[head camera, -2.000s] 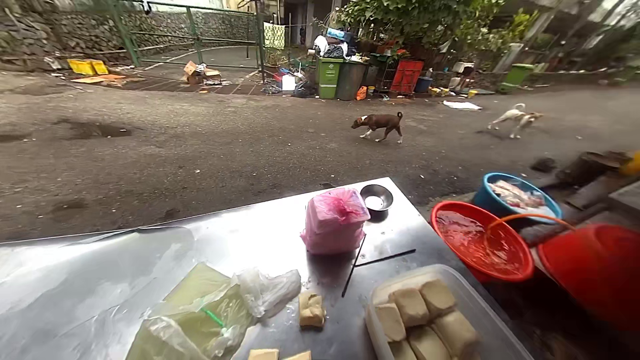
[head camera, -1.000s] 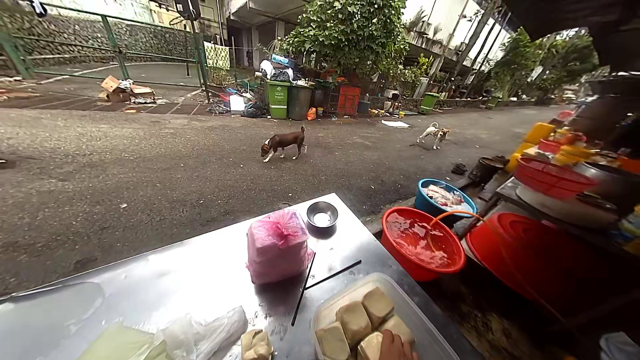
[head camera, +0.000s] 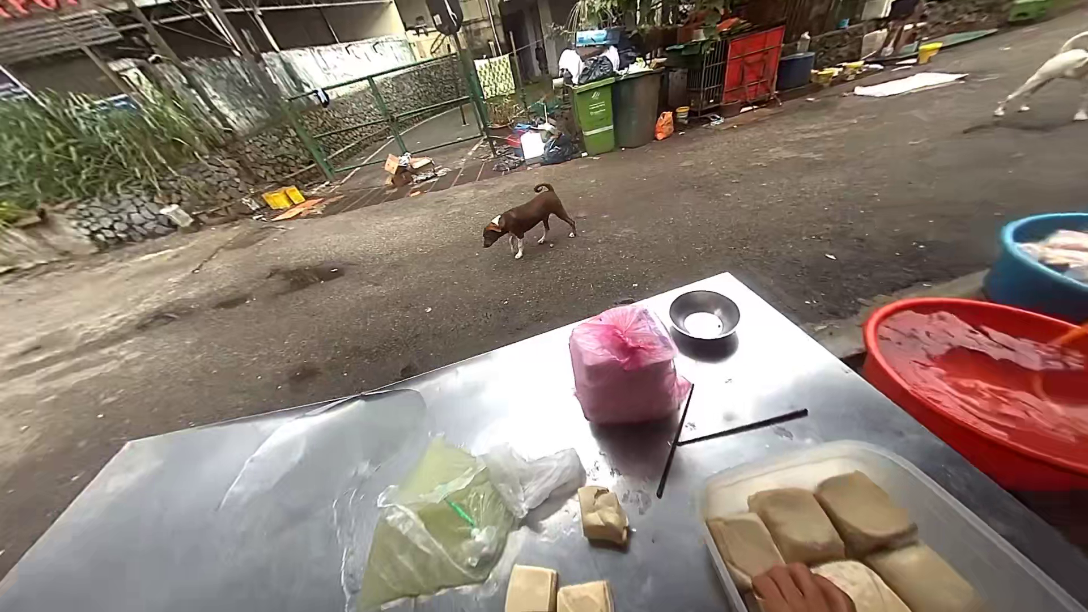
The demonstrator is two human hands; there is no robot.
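Note:
At the bottom right, my right hand (head camera: 801,588) reaches into a clear plastic container (head camera: 943,501) with its fingers against a pale tan block (head camera: 860,586); whether they grip it I cannot tell. Several such blocks, possibly tofu, fill the container. My left hand is out of view. Left of the container, a smaller block with a broken top (head camera: 603,515) and two more blocks (head camera: 532,588) lie on the metal table (head camera: 255,527). A clear bag of greenish-yellow liquid (head camera: 438,518) rests beside them. Two dark sticks (head camera: 744,427) lie behind the container.
A knotted pink plastic bag (head camera: 627,374) and a metal bowl (head camera: 705,316) stand near the table's far corner. Beyond the right edge are a red tub of water (head camera: 960,382) and a blue tub (head camera: 1033,268). A brown dog (head camera: 531,219) is on the road.
My right hand, unseen two seconds ago, has come in over the blocks in the container. The brown dog has moved left along the road. The view has swung right, then back left.

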